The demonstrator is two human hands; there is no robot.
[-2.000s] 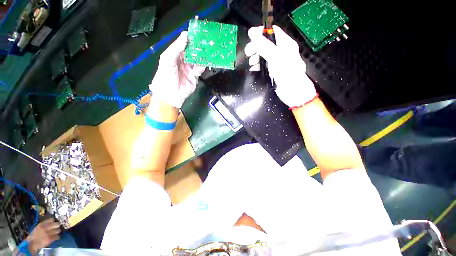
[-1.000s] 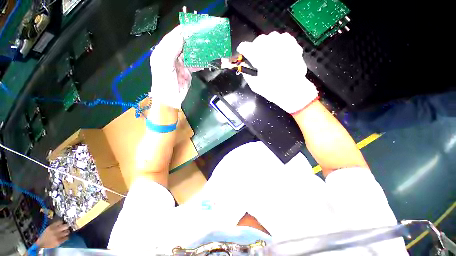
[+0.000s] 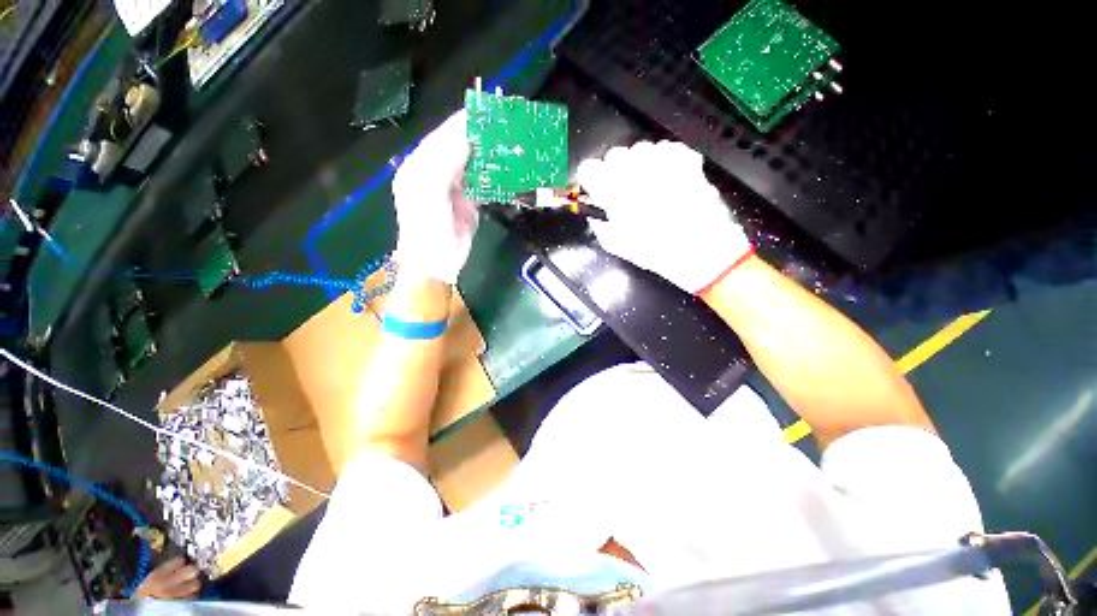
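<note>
A green circuit board [image 3: 520, 147] is held up over the speckled black tray [image 3: 674, 343], its dotted side facing me and silvery parts sticking up at its top left corner. My gloved left hand [image 3: 436, 199] grips the board by its left edge. My gloved right hand [image 3: 668, 211] is closed around the diagonal cutters [image 3: 580, 203], whose jaws are at the board's lower right edge; the handles are mostly hidden in my palm. Whether the jaws touch a lead is too small to tell.
Stacked green boards [image 3: 768, 63] lie on the black perforated surface [image 3: 830, 205] at upper right. A conveyor with spaced boards [image 3: 384, 94] runs at left. A carton [image 3: 315, 415] holds silvery parts [image 3: 217, 475]. A metal handle [image 3: 561, 295] is beside the tray. Another person's hand [image 3: 169, 580] shows at lower left.
Since the oldest frame, the cutters have come down from upright beside the board to its lower right edge. The view has shifted, and the conveyor boards appear farther right.
</note>
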